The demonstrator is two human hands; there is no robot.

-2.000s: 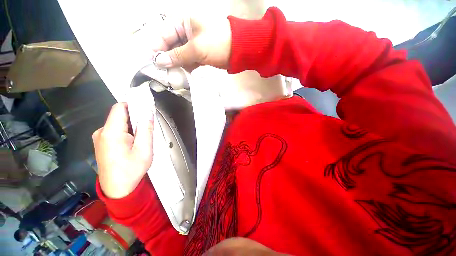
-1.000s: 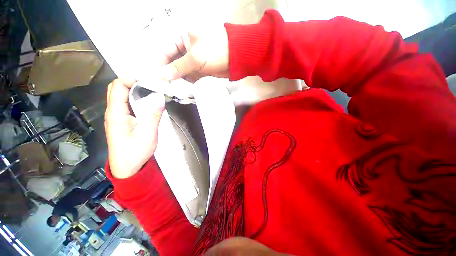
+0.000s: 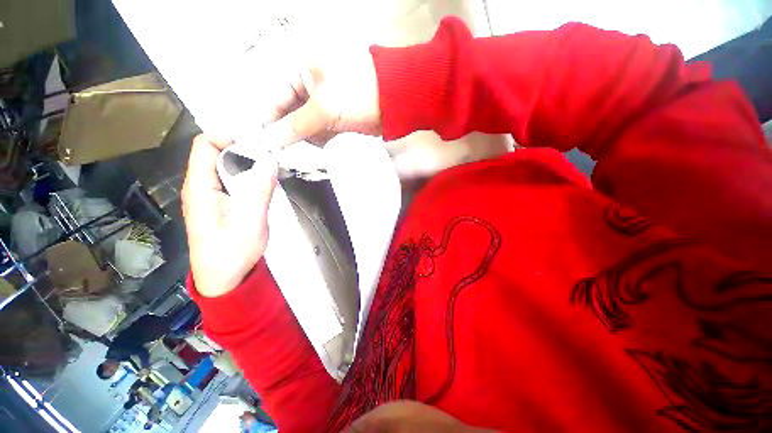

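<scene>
A pale, washed-out bag body (image 3: 372, 188) is held with its long narrow mouth open towards me. The grey-beige lining (image 3: 326, 245) shows inside, with a small round dot. My left hand (image 3: 222, 228) grips the near-left side of the bag at the upper end of the mouth, thumb along the panel. My right hand (image 3: 326, 101) bends over that same end, with thumb and fingers close together at the edge. Glare hides its fingertips and what they pinch. The lower end of the mouth rests against my red sleeve and front.
The white table (image 3: 203, 42) lies beyond my hands, strongly overexposed, with small dark marks. A pale piece (image 3: 453, 156) lies between my right sleeve and body. A tan bag-like shape (image 3: 118, 118) is left of the table. Racks and a person in dark clothes (image 3: 140, 338) are at lower left.
Compared with two seconds ago, the right hand has come down close to the left fingers at the bag end, and the ring-like loop seen there is hidden. The view has shifted slightly.
</scene>
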